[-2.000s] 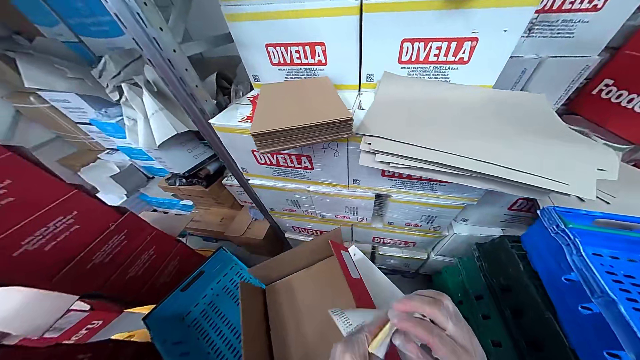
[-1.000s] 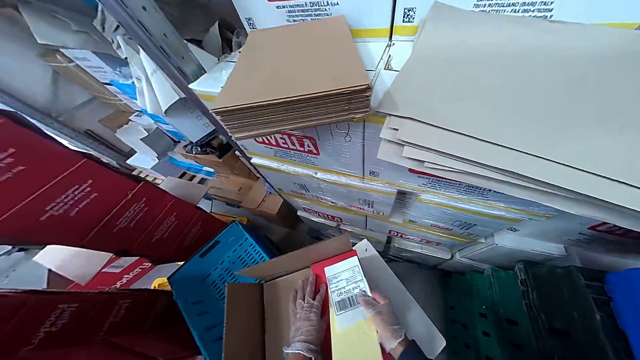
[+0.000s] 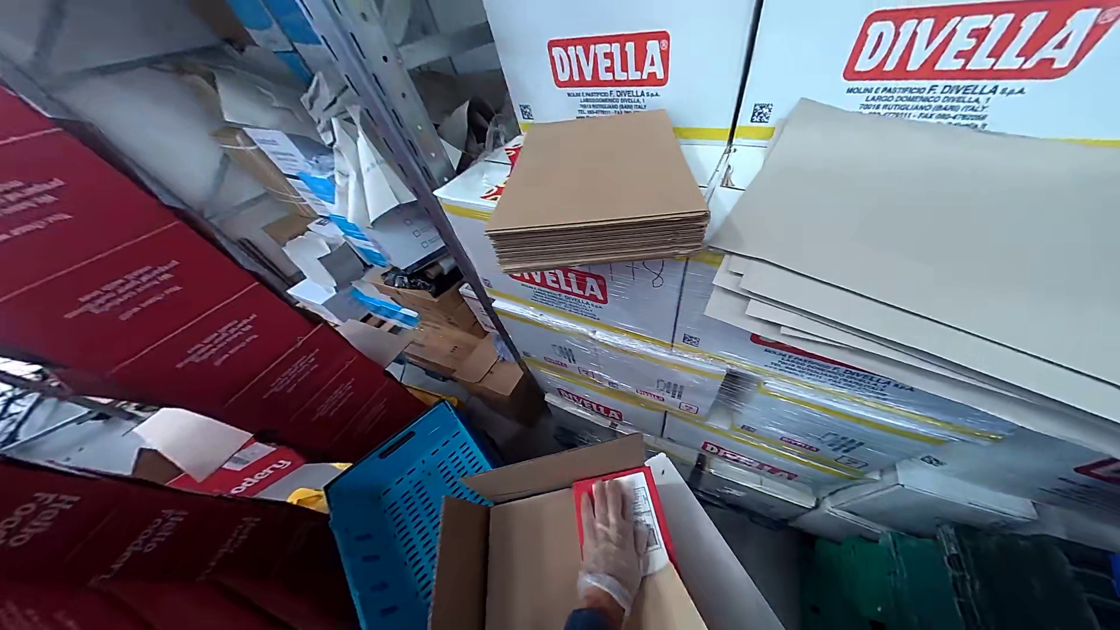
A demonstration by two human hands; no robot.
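My left hand (image 3: pixel 610 538), in a clear glove with a dark sleeve behind it, lies flat on a red panel (image 3: pixel 667 525) and partly covers a white printed label (image 3: pixel 647 516). The fingers point away from me and grip nothing. The panel is at the right side of an open brown cardboard box (image 3: pixel 534 556), whose bare inner surface shows. A long white board or flap (image 3: pixel 722 551) slants along the right of it. My right hand is out of view.
Left of the box stands a blue plastic crate (image 3: pixel 411 507), beside dark red cartons (image 3: pixel 201 297). Flat brown cardboard (image 3: pixel 604 175) and grey sheets (image 3: pixel 927 236) lie stacked on white cartons (image 3: pixel 612 306). Green crates (image 3: pixel 862 582) are at lower right, a metal upright (image 3: pixel 402 114) behind.
A second ago both hands were at the label, with a yellow strip below it; now only my left hand lies there. My right hand has left the view, and the yellow strip no longer shows.
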